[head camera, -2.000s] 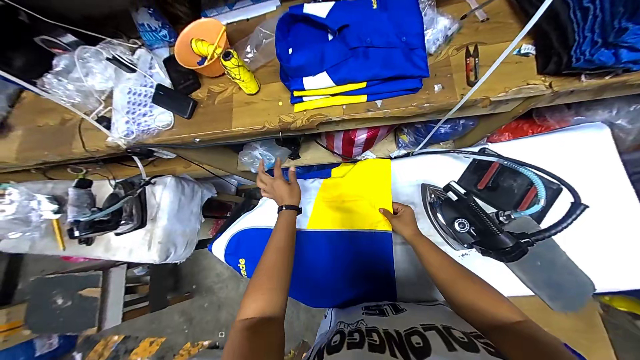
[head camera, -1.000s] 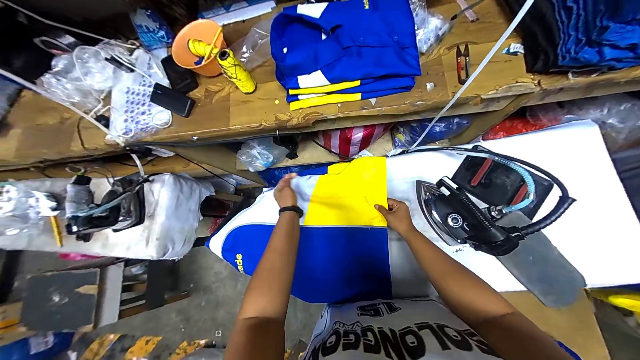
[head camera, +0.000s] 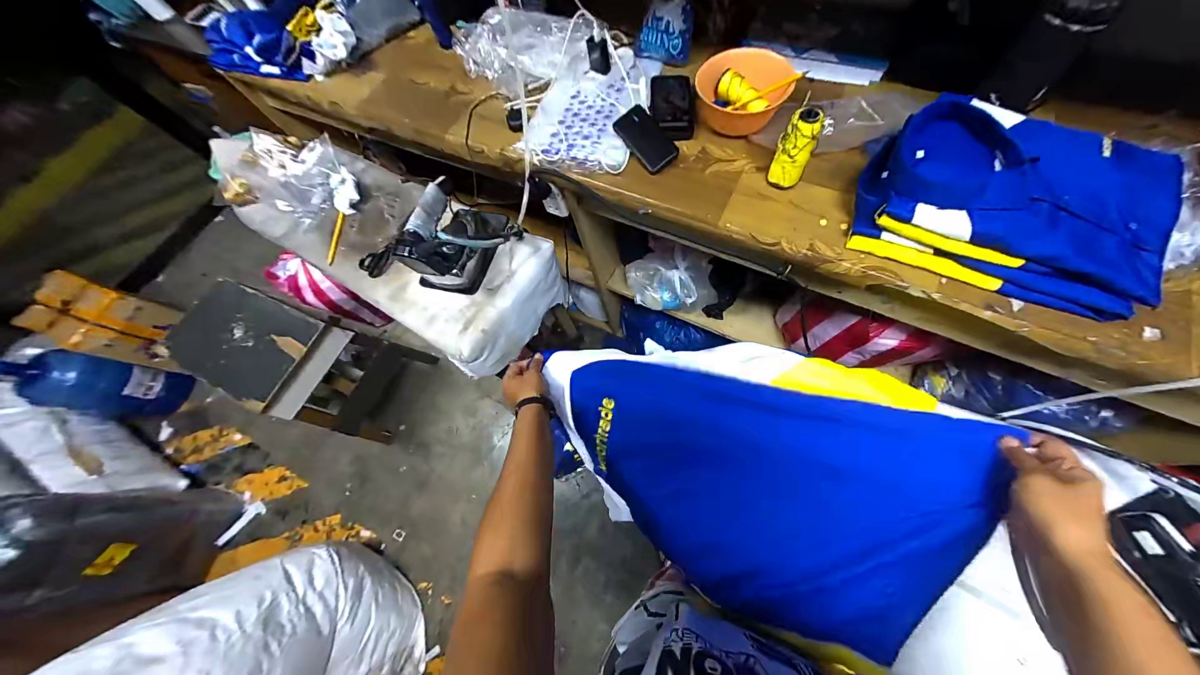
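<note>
A blue, white and yellow shirt (head camera: 787, 478) is stretched between my two hands, with its blue panel facing up and yellow lettering near its left end. My left hand (head camera: 525, 380), with a dark band at the wrist, pinches the left end of the cloth. My right hand (head camera: 1050, 473) grips the blue panel's upper right corner. Beneath the cloth at the right lies a white padded ironing surface (head camera: 980, 614). Part of a black iron (head camera: 1158, 553) shows at the right edge, beside my right forearm.
A wooden shelf table (head camera: 750, 211) runs across the back, bearing folded blue shirts (head camera: 1022, 206), an orange bowl (head camera: 747, 92), a yellow thread cone (head camera: 795, 148) and a phone (head camera: 645, 139). A second iron (head camera: 459, 248) rests on a white padded board (head camera: 506, 314) at the left. A grey stool (head camera: 244, 342) stands on the floor.
Both hands have drawn apart, and the shirt, flat on the ironing surface before, is now lifted and stretched between them. My left hand has taken hold of its end. The view has swung left.
</note>
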